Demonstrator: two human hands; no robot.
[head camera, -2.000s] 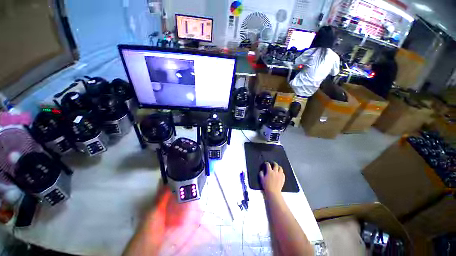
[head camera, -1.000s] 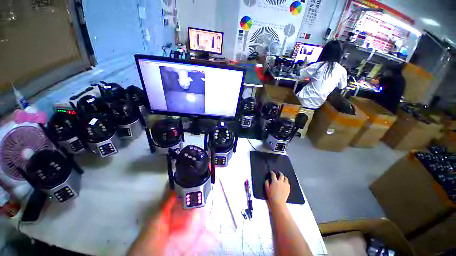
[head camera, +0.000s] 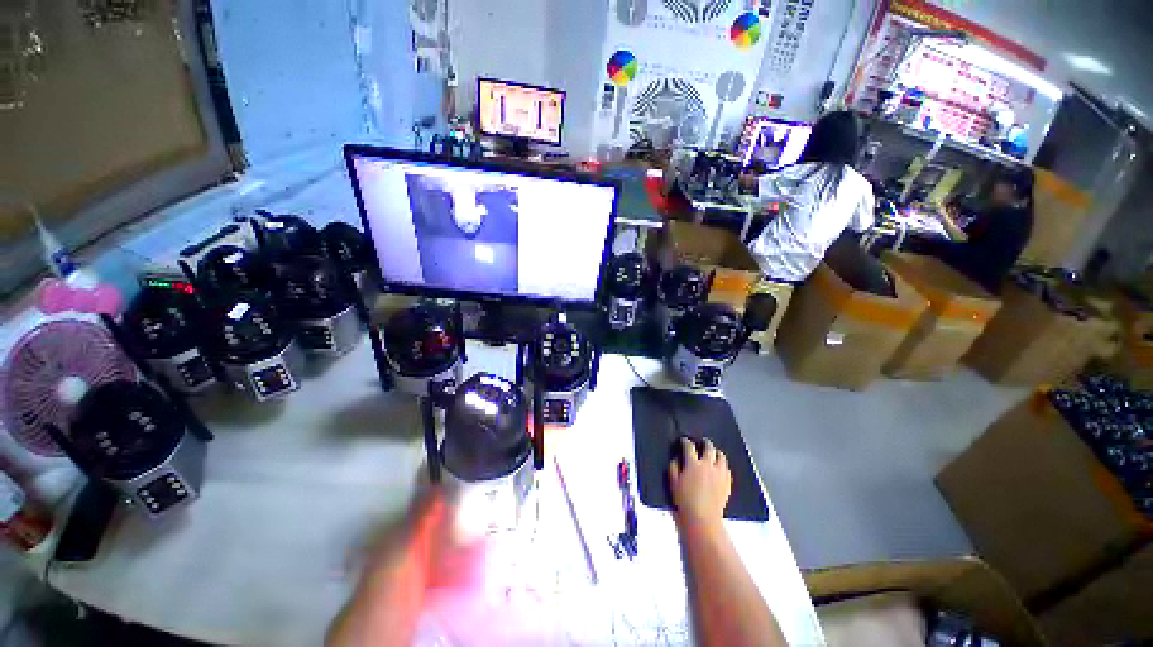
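Observation:
A black and silver PTZ dome camera (head camera: 486, 436) stands upright in front of me, its head lit by a row of white dots and its base glowing white. My left hand (head camera: 411, 556) is blurred and lit red, just below and in front of the base; the glare hides its fingers, so I cannot tell if it touches or holds anything. My right hand (head camera: 699, 480) rests on the black mouse (head camera: 690, 449) on the dark mouse pad (head camera: 740, 470). The monitor (head camera: 556, 240) shows a grey live picture with a bright spot.
More cameras (head camera: 253, 335) crowd the left, and others stand behind. A pink fan (head camera: 70, 379) is at far left. A thin stick (head camera: 575, 518) and a pen (head camera: 627, 506) lie left of the pad. Cartons (head camera: 850, 322) and two people are beyond at right.
The camera's light has gone from pink-red squares to bright white, and white dots are lit on its head. The live picture has changed. My right hand stays on the mouse.

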